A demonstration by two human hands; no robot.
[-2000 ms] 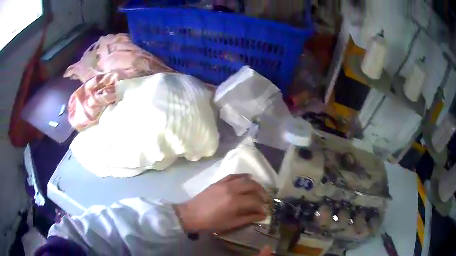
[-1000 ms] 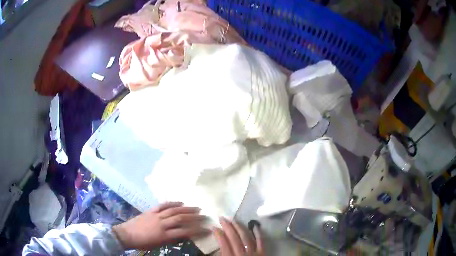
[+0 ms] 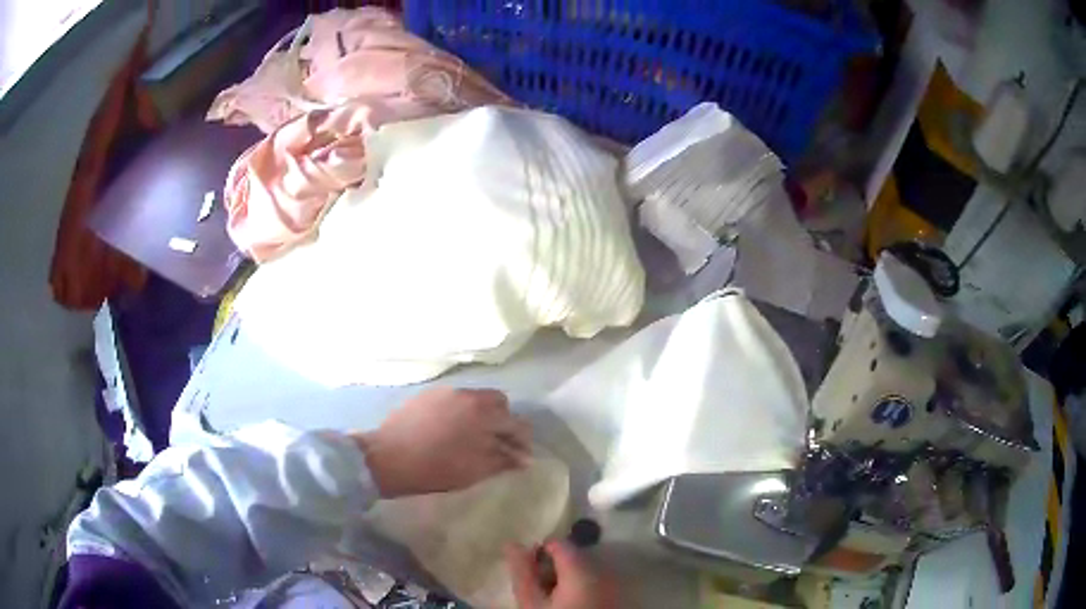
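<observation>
My left hand (image 3: 450,440) lies on the upper left part of a cream cut piece (image 3: 482,523) at the table's front. My right hand (image 3: 560,577) is at the piece's lower right edge, partly cut off by the frame's bottom, thumb and finger close together at the fabric. Another cream piece (image 3: 709,399) stands in a peaked fold beside the machine's shiny cloth plate (image 3: 726,518). The large stack of cream pieces (image 3: 417,274) lies behind my left hand. The overlock machine (image 3: 923,405) is at the right.
Peach fabric (image 3: 304,179) is heaped behind the stack. A blue basket (image 3: 643,71) stands at the back. White-grey folded pieces (image 3: 709,179) lie between stack and machine. A purple-brown board (image 3: 173,226) is at the left. A dark red handle (image 3: 998,557) lies right of the machine.
My hands have left the machine's needle area and moved left onto a cream piece. Since one second ago, that piece lies apart from the stack, and my left hand has moved up and right.
</observation>
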